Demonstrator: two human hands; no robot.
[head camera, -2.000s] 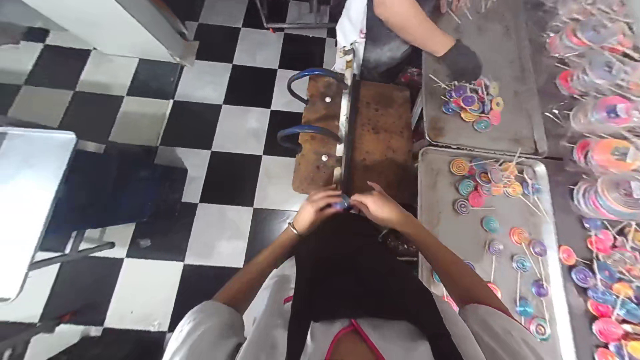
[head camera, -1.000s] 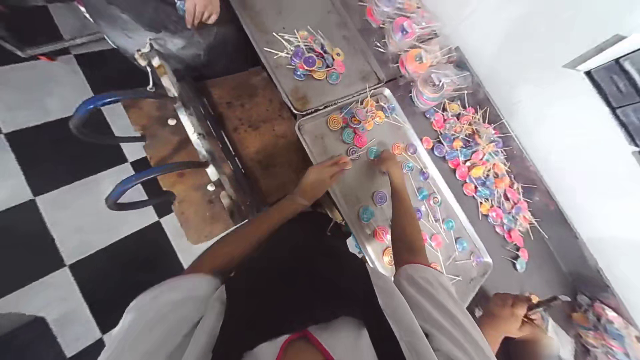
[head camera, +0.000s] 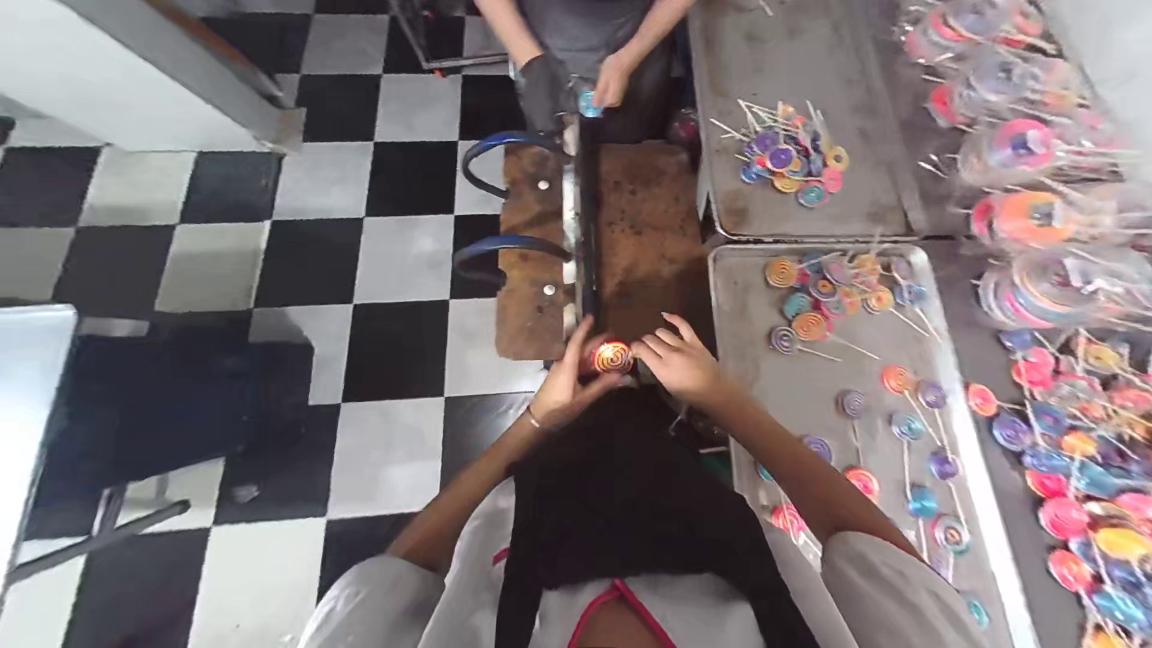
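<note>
A red and orange spiral lollipop is between my hands, just in front of my black apron. My left hand holds it at its left side. The fingertips of my right hand touch its right edge; whether they grip a stick or wrapper there cannot be told. Directly ahead is the near end of a metal bar fixed on a brown board. To the right of my right hand, a metal tray holds many spiral lollipops.
Across the board, a co-worker's gloved hand and bare hand hold a blue lollipop. A second tray has piled lollipops. Bagged lollipops line the right. Two blue curved handles rise left of the bar.
My hands have moved from over the near tray to the front of my apron, where a red and orange lollipop is now between them. The view has turned back toward the board.
</note>
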